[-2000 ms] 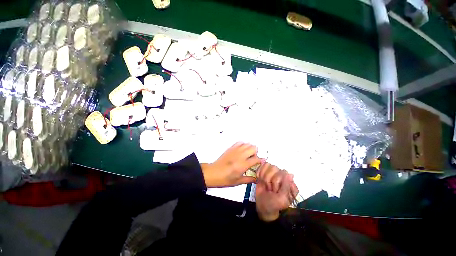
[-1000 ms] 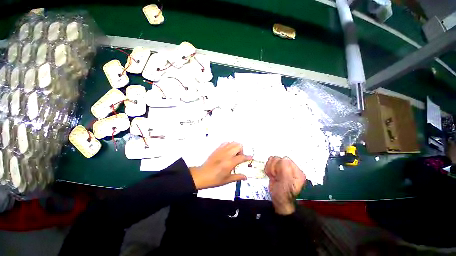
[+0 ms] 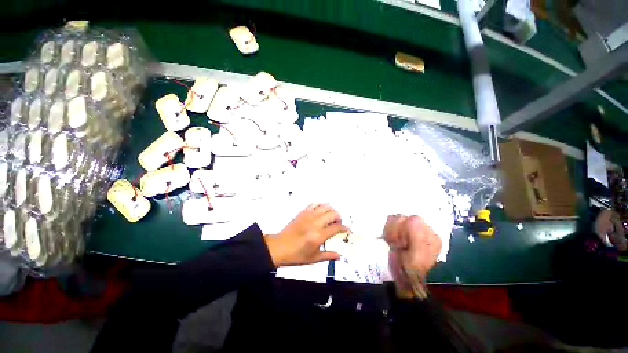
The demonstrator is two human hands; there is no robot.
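Observation:
My left hand (image 3: 308,236) holds a cream housing (image 3: 338,241) between thumb and fingers, low on the white sheets (image 3: 358,165). A small dark spot shows on the housing. My right hand (image 3: 412,246) is just to its right, apart from it, with the fingers curled together; whether something small is pinched there cannot be told. The sheets are washed out. Several cream housings with thin red wires (image 3: 165,178) lie left of and on the sheets.
Clear blister trays (image 3: 65,138) are stacked far left. Right are a clear plastic bag (image 3: 441,155), a yellow and black item (image 3: 483,222) and an open cardboard box (image 3: 538,180). Two housings lie on the green belt (image 3: 330,48). A person's hand (image 3: 609,227) shows far right.
The hands were close together at first; my right hand has moved right, away from the housing. My left hand still holds the housing. The view has shifted.

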